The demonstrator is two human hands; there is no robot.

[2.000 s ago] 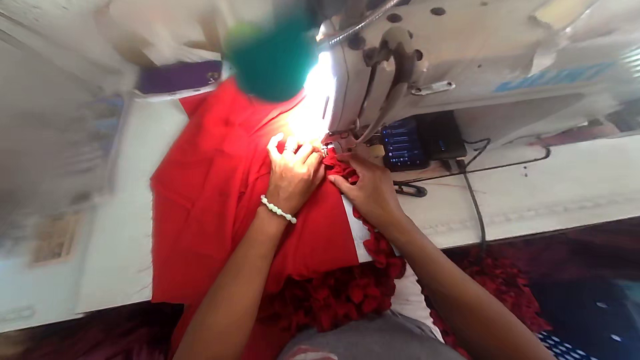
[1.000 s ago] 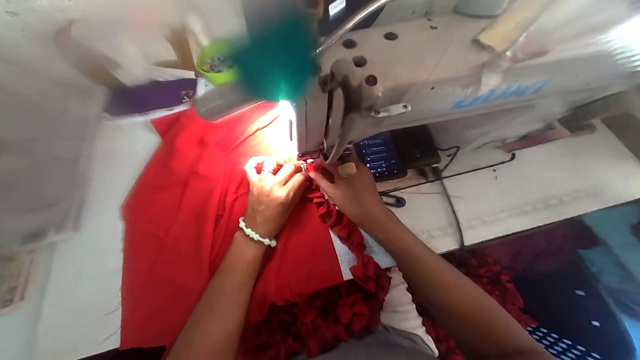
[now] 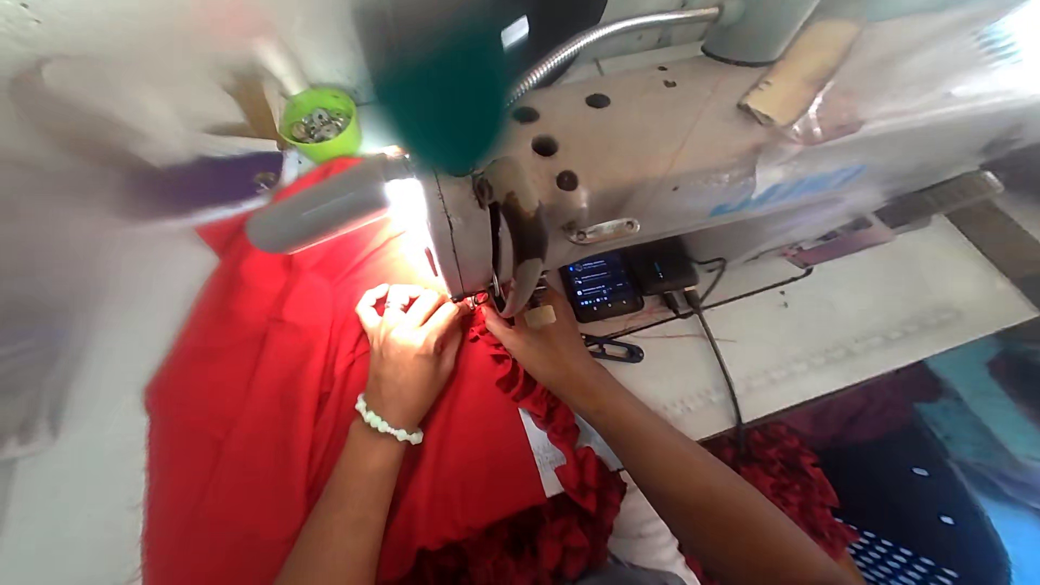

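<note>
A wide piece of red fabric (image 3: 244, 390) lies under the head of a sewing machine (image 3: 634, 154), lit by a bright lamp. My left hand (image 3: 410, 345), with a beaded bracelet at the wrist, presses on the fabric just left of the presser foot (image 3: 479, 301), fingers bent. On the other side, my right hand (image 3: 544, 337) pinches the dark red ruffled trim (image 3: 520, 386) close to the foot; a tan bandage or tape is round one finger. The trim runs down along the fabric's right edge toward my lap. The needle is hidden.
Right of the machine head are a lit smartphone (image 3: 603, 286), a black device (image 3: 662, 268) with cables and small black thread snips (image 3: 613, 349). A green cup (image 3: 321, 126) of small metal parts stands behind the fabric, near a purple object (image 3: 207, 183). More ruffles (image 3: 780, 479) hang at the lower right.
The view has shifted, bringing the green cup and more of the machine into sight. Both hands stay by the presser foot, on the fabric and the ruffled trim.
</note>
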